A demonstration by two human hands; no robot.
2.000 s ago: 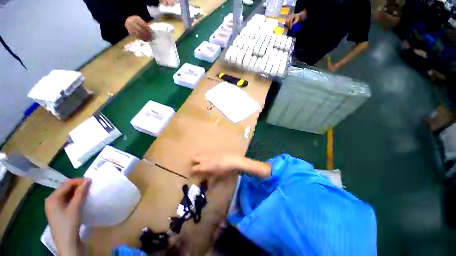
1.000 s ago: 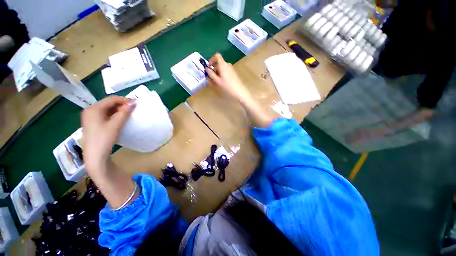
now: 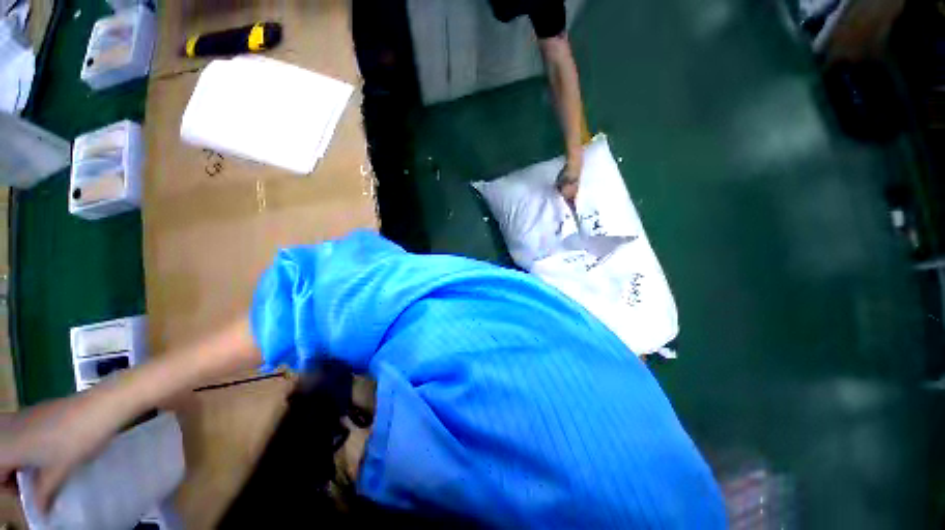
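My right hand (image 3: 54, 443) is blurred and partly cut off at the lower left edge. Its fingers are at the white sheet (image 3: 130, 474); whether they grip it is unclear. My left hand is not in view. Close above the sheet, an open white box (image 3: 104, 340) with a small dark item in it sits at the belt's edge. Two more white boxes (image 3: 107, 171) (image 3: 118, 47) stand further up the belt, each holding a flat product.
A white paper stack (image 3: 264, 112) and a yellow and black knife (image 3: 234, 40) lie on the cardboard-covered bench (image 3: 207, 280). Another person's hand (image 3: 569, 178) touches a white sack (image 3: 591, 243) with dark writing on the green floor. A thin dark gap crosses the bench.
The view has swung right. My left hand and the black cables have left the picture. My right hand has moved from the box with the cable to the white sheet. The sack has come into view.
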